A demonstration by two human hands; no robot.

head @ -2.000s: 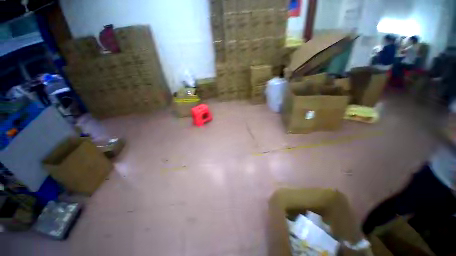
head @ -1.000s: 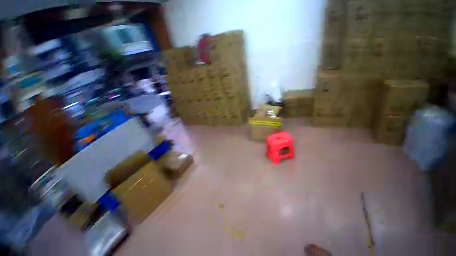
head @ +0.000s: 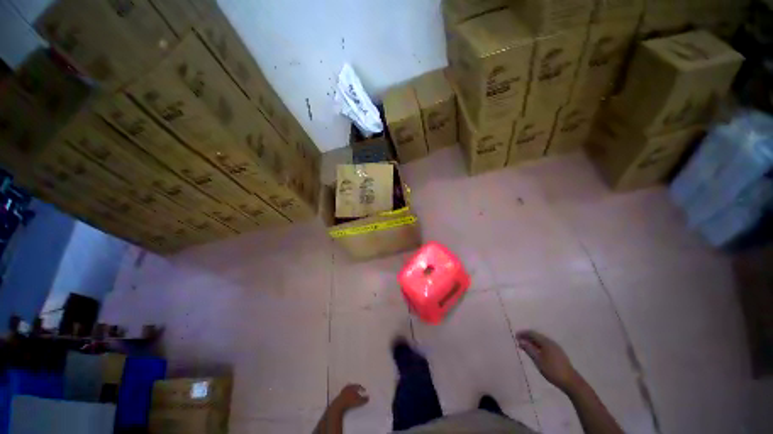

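A red plastic stool (head: 434, 281) with a square seat stands on the floor just ahead of my feet. My left hand (head: 349, 398) hangs low at the bottom, left of my legs, and holds nothing; its fingers look loosely apart. My right hand (head: 542, 354) hangs to the right of my legs, empty, fingers loosely spread and bent. Neither hand touches the stool. Behind the stool is an open brown carton (head: 377, 243) with yellow tape round its rim and a marked piece of cardboard in it.
Stacked cartons line the left wall (head: 199, 127) and the back right (head: 530, 85). A white bag (head: 358, 100) sits by the wall. A wrapped grey-white bundle (head: 727, 178) stands at the right. A closed carton (head: 191, 405) and blue items are at the lower left.
The view has moved closer to the stool and tilted down. My two hands and my legs now show. The large open cartons and the people seen earlier are out of view.
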